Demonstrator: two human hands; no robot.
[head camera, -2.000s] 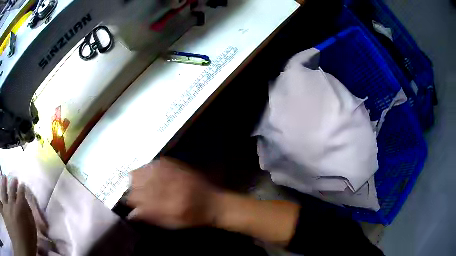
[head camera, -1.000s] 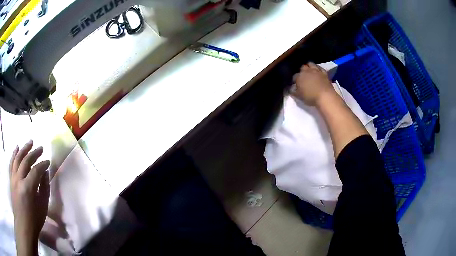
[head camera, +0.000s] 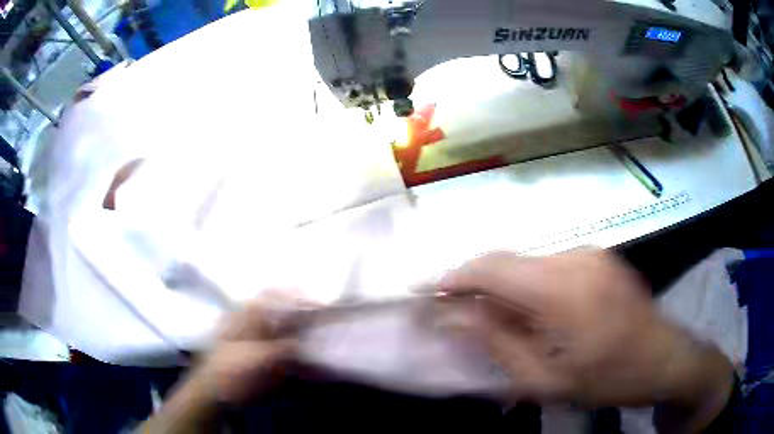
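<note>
A large pale pink fabric panel (head camera: 127, 246) lies over the table left of and below the needle, washed out by glare. My left hand (head camera: 255, 343) and my right hand (head camera: 552, 326), both blurred, hold a smaller pale pink piece (head camera: 382, 343) between them at the table's front edge. The sewing machine (head camera: 543, 34) stands behind, its presser foot and needle (head camera: 371, 112) above the bed. The fingertips are partly hidden by blur and cloth.
Red tape (head camera: 416, 148) marks the bed right of the needle. Dark-handled scissors (head camera: 528, 68) lie behind the arm, and a thin pen or cutter (head camera: 636, 169) lies at right. More pink pieces (head camera: 709, 297) hang by a blue basket (head camera: 758, 292) at lower right.
The view has swung left toward the machine. My right hand has come from the basket pile to the table's front edge with a pink piece, and my left hand now holds it too.
</note>
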